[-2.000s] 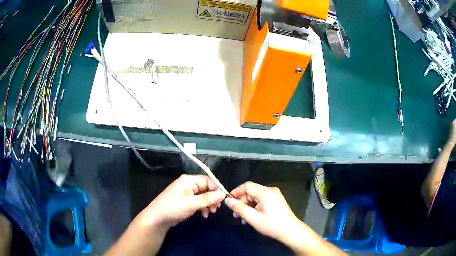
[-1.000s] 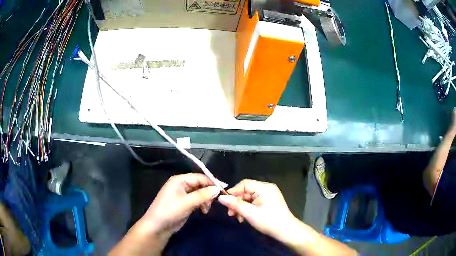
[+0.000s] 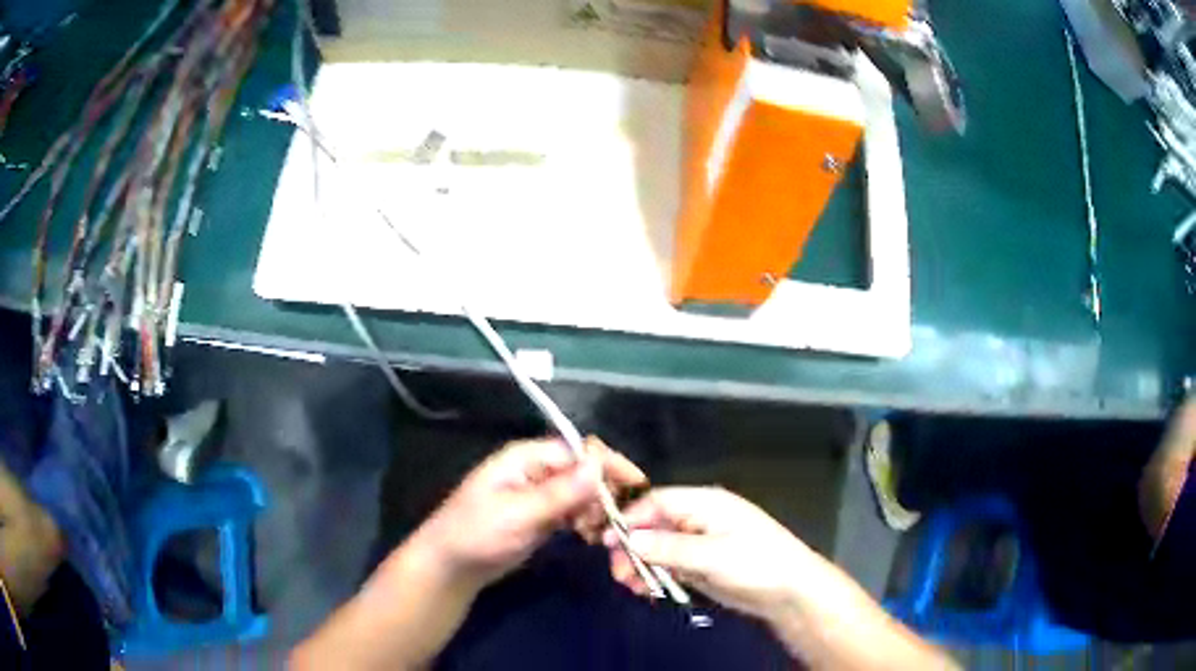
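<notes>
A pale grey-white sleeved cable (image 3: pixel 525 376) runs from the machine's cream base plate over the bench edge into my hands. Its far end has a small blue connector (image 3: pixel 283 100) at the plate's upper left. My left hand (image 3: pixel 531 496) grips the cable. My right hand (image 3: pixel 676 544) is just below and to the right, its fingers closed on the cable's near end. Several thin wire ends (image 3: pixel 666 586) stick out below my right fingers, some white, with a dark tip. The picture is blurred here. A small white tab (image 3: pixel 534 364) shows beside the cable at the bench edge.
The orange block (image 3: pixel 767 190) stands on the cream base plate (image 3: pixel 420 275). A pile of multicoloured harnesses (image 3: pixel 131 223) hangs over the bench edge at left. One thin harness (image 3: pixel 1086 184) and white pieces lie at right. Blue stools (image 3: pixel 197 564) and people's arms show at both sides.
The wire ends now stick out below my right fingers; they were hidden between my fingers before. My right hand has moved slightly down and right along the cable. The view has shifted, moving the bench rightward.
</notes>
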